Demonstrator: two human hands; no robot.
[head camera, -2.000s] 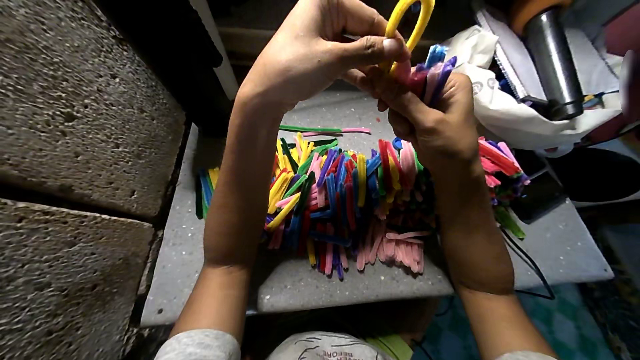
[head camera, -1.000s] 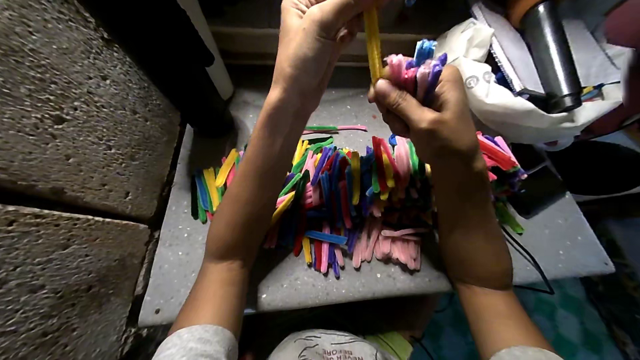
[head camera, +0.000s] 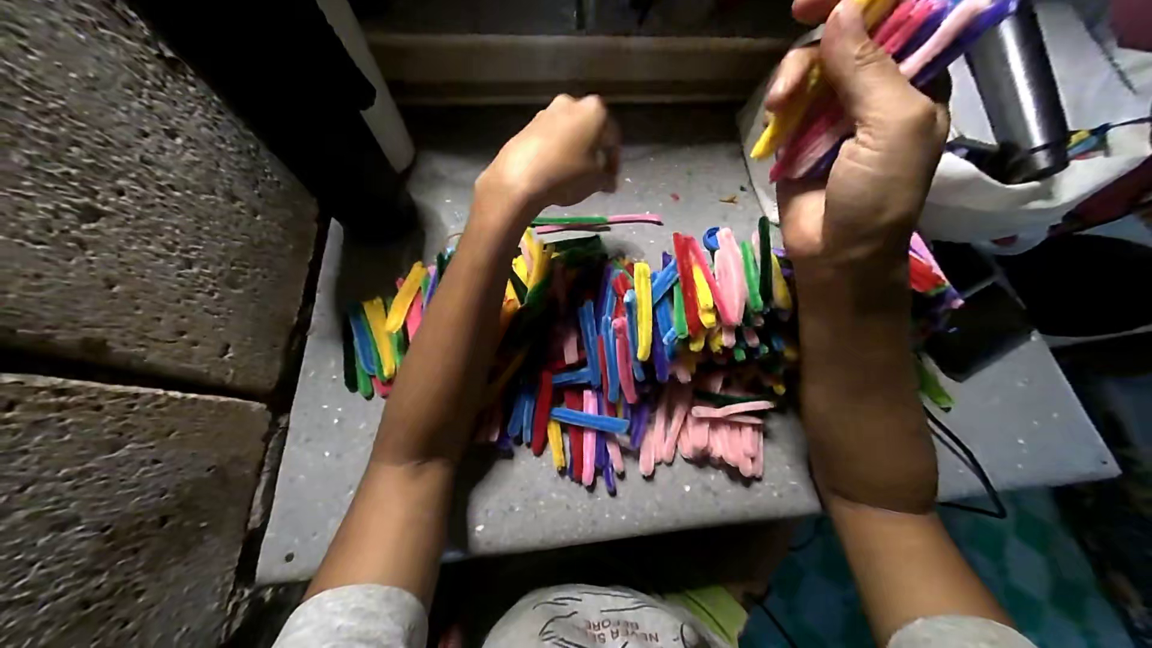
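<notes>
My right hand (head camera: 864, 135), at the upper right, is closed around a bundle of folded pipe cleaners (head camera: 927, 36) in yellow, pink, red and purple. My left hand (head camera: 562, 153) hovers above the back of the grey speckled table (head camera: 540, 517), its fingers curled; whether anything is between them is hidden. Below both hands lies a long heap of folded pipe cleaners (head camera: 621, 342) in many colours, partly covered by my left forearm. Pale pink ones (head camera: 724, 445) lie together at the heap's front right. Behind the heap are a few longer green and pink pipe cleaners (head camera: 598, 220).
Rough concrete blocks (head camera: 135, 207) rise along the left side, with a dark upright post (head camera: 297, 99) beside them. At the right are a white bag (head camera: 990, 202), a dark metallic cylinder (head camera: 1021, 90), a black object (head camera: 976, 333) and a black cable (head camera: 976, 463) over the table's edge.
My left hand has come away from my right hand and lowered toward the back of the table. The yellow pipe cleaner that stood up as a loop now lies along the bundle in my right hand.
</notes>
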